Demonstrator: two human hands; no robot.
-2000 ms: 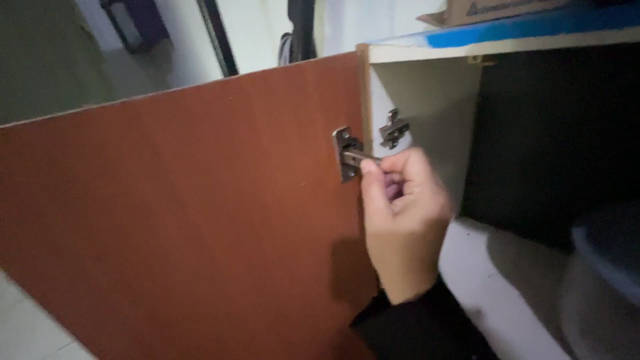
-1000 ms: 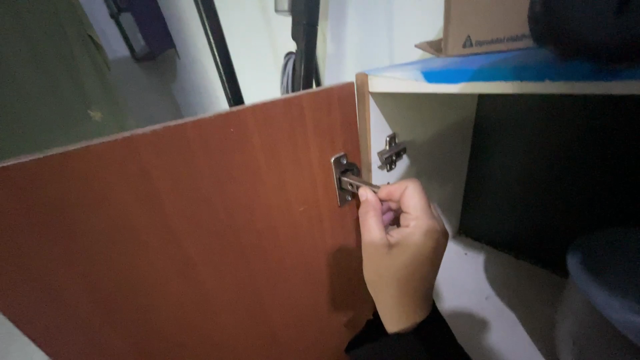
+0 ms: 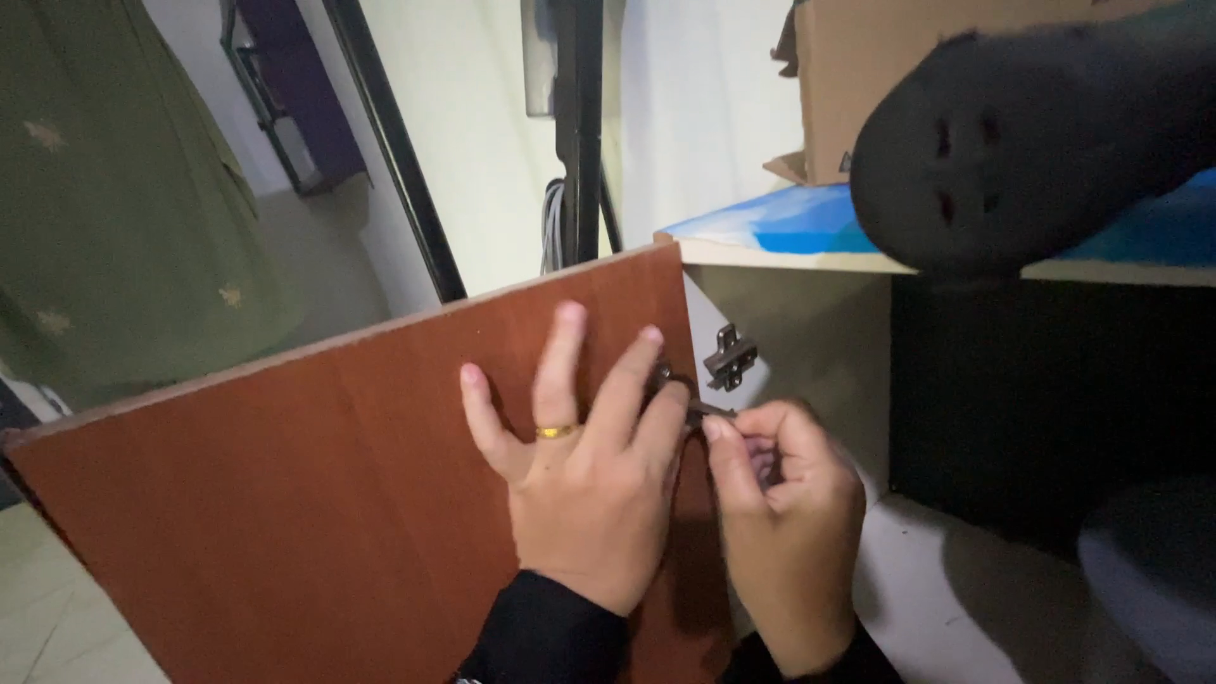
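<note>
A reddish-brown wooden cabinet door (image 3: pixel 361 513) stands swung out to the left of the cabinet. My left hand (image 3: pixel 598 465), with a gold ring, lies spread on the door's face and covers most of the hinge cup there. Between the thumb and index finger of my right hand (image 3: pixel 788 503) is the metal hinge arm (image 3: pixel 711 409) that sticks out from the door. Just above my right hand, a metal hinge mounting plate (image 3: pixel 731 358) is fixed to the cabinet's pale inner side wall (image 3: pixel 817 342).
On the blue-and-white cabinet top (image 3: pixel 798 228) are a cardboard box (image 3: pixel 826 85) and a dark rounded object (image 3: pixel 988 161). A dark rounded thing (image 3: pixel 1159 560) is at the lower right. Behind the door are a black upright post (image 3: pixel 581 133) and a green cloth (image 3: pixel 104 209).
My left hand, not in the earlier frames, now lies on the door over the hinge. My right hand still pinches the hinge arm. The view now shows more above the cabinet.
</note>
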